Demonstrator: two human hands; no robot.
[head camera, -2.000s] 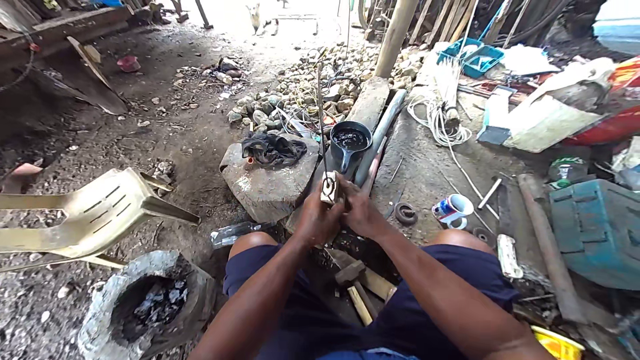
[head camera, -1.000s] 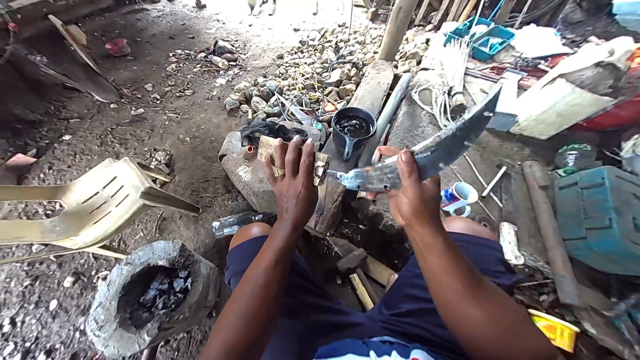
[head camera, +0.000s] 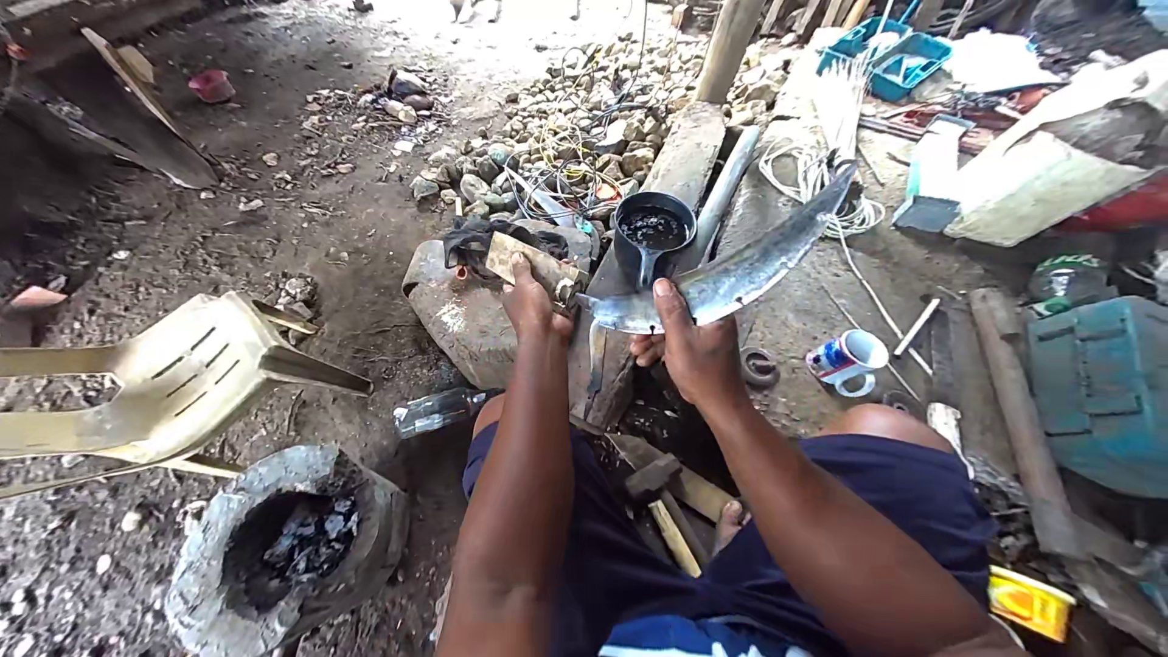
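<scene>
A curved steel blade (head camera: 766, 265) runs from lower left to upper right, its broad face toward me and its tip up. My right hand (head camera: 689, 342) grips it near its lower end, thumb on the face. My left hand (head camera: 538, 306) holds a pale wooden block (head camera: 538, 266), likely a handle, whose right end lies close to the blade's narrow tang; whether they touch I cannot tell. Just beyond the blade, a dark pan of black liquid (head camera: 653, 226) rests on a plank. Black cloth (head camera: 484, 245) lies behind the block on a stone slab (head camera: 474, 319).
A hammer (head camera: 653, 476) lies between my legs. To the right are a mug (head camera: 849, 359), a metal ring (head camera: 759, 367), white rope (head camera: 858, 219) and a teal container (head camera: 1104, 392). A plastic chair (head camera: 182, 374) and a stove holding ash (head camera: 301, 547) stand at left.
Two seconds ago both hands were together near the pan, with the blade upright and edge-on. They are now apart, and the blade is tilted right with its broad face showing.
</scene>
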